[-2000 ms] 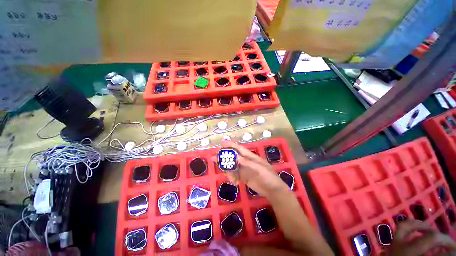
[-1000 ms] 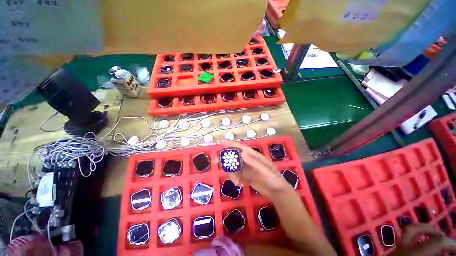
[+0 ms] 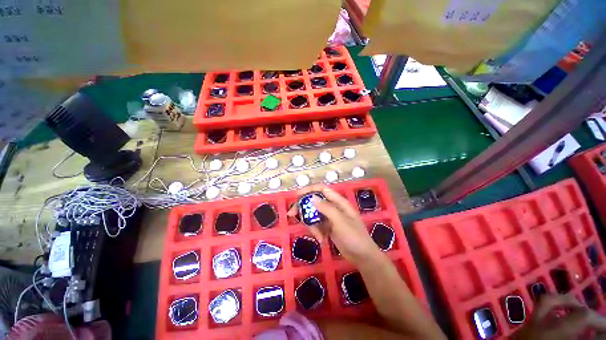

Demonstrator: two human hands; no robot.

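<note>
A smartwatch point(image 3: 310, 208) with a lit screen of round white icons is held between my right hand's point(image 3: 340, 222) thumb and fingers, above the back row of the near red tray point(image 3: 161, 295). The thumb lies over the screen. Dark watch heads, such as one at the left point(image 3: 192, 224), sit in the tray's pockets; some have shiny or pale screens. My forearm hides part of the tray's right side. My left hand is not in view.
A side tray point(image 3: 458, 273) lies right; another person's blurred hand point(image 3: 559, 320) reaches over its front. White charging pucks point(image 3: 272, 163) and cables lie behind the near tray. Far trays point(image 3: 286, 119), a black fan point(image 3: 90, 133) and a metal post point(image 3: 492, 149) stand beyond. Papers hang above.
The lit watch is now tilted, and my right thumb has moved onto its screen. The icons look shifted on it.
</note>
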